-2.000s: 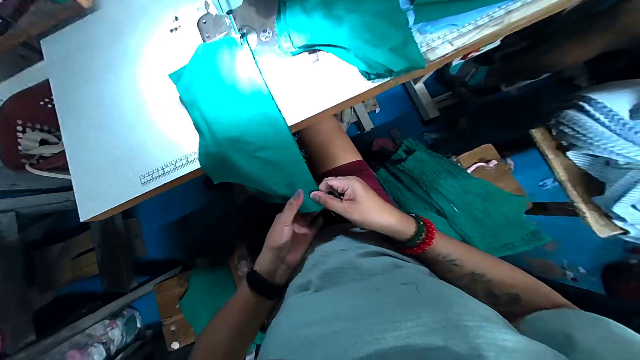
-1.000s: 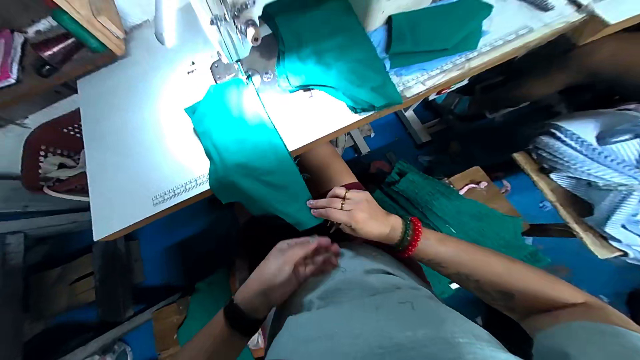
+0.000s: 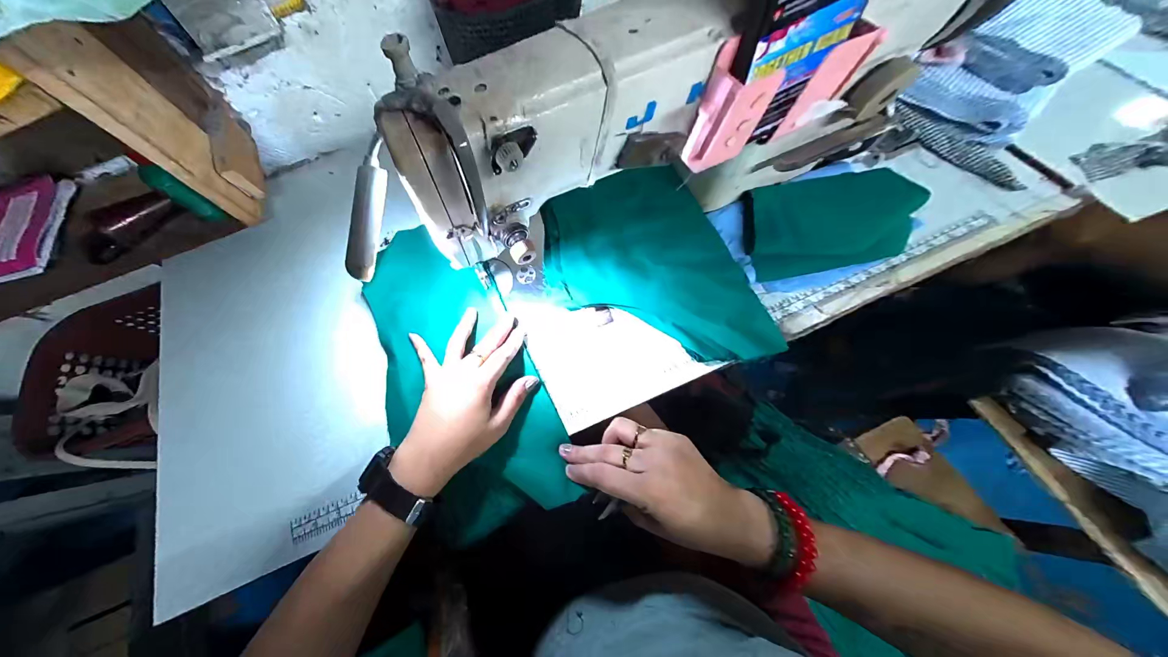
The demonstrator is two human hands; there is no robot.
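A green fabric piece [image 3: 420, 292] runs from under the needle area of a sewing machine [image 3: 538, 100] down over the table's front edge. My left hand [image 3: 465, 392] lies on it with fingers spread, pressing it flat near the presser foot. My right hand [image 3: 652, 474] pinches the fabric's right edge at its lower corner, just off the table edge; the thumb is partly hidden. To the right of the needle, a second green fabric piece [image 3: 666, 265] rests on the machine bed. A folded green piece [image 3: 835, 224] lies farther right.
A wooden shelf [image 3: 137, 119] stands at the upper left, above a dark red basket [image 3: 82, 383]. A printed ruler [image 3: 324, 518] marks the white tabletop [image 3: 255, 365]. Pink holder [image 3: 730, 119] sits on the machine. More green cloth [image 3: 876, 502] and striped garments [image 3: 1086, 411] lie at the right.
My left hand has moved from below the table edge up onto the fabric by the needle. My right hand stays at the fabric's lower end. The view has shifted toward the machine.
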